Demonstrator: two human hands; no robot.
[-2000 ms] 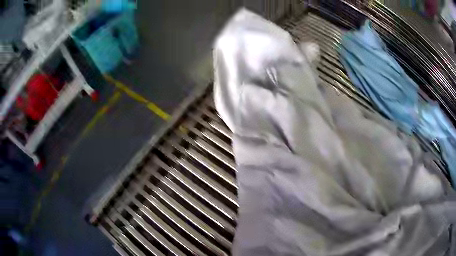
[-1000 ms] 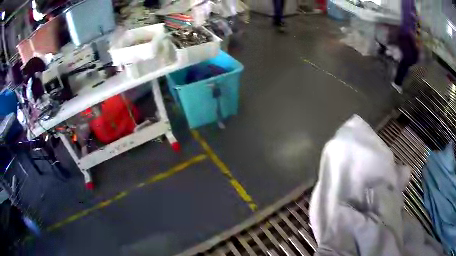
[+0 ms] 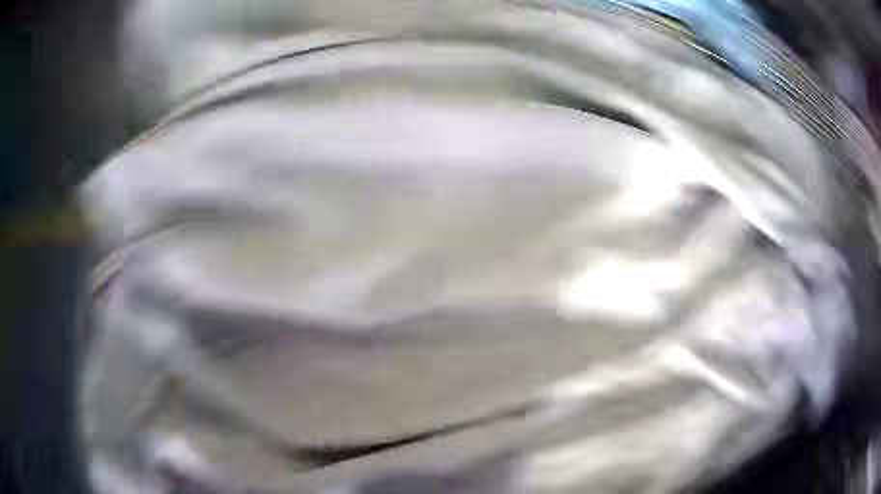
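Observation:
A large pale grey to white cloth [image 3: 415, 232] fills most of the view, very close and blurred by motion. Long soft folds run across it from left to right. Dark gaps show between folds near its top right and its lower middle. Its left edge is bunched. I cannot make out either of my hands; the cloth or the blur may hide them.
Light blue cloth [image 3: 720, 31] lies beyond the grey cloth at the top right. Thin shiny rack bars [image 3: 807, 96] show beside it. The left side is dark, with a blurred yellowish floor line [image 3: 41, 232].
The grey cloth has gone from the lower right to filling most of the view, much closer. The table, teal bin and people have left the view.

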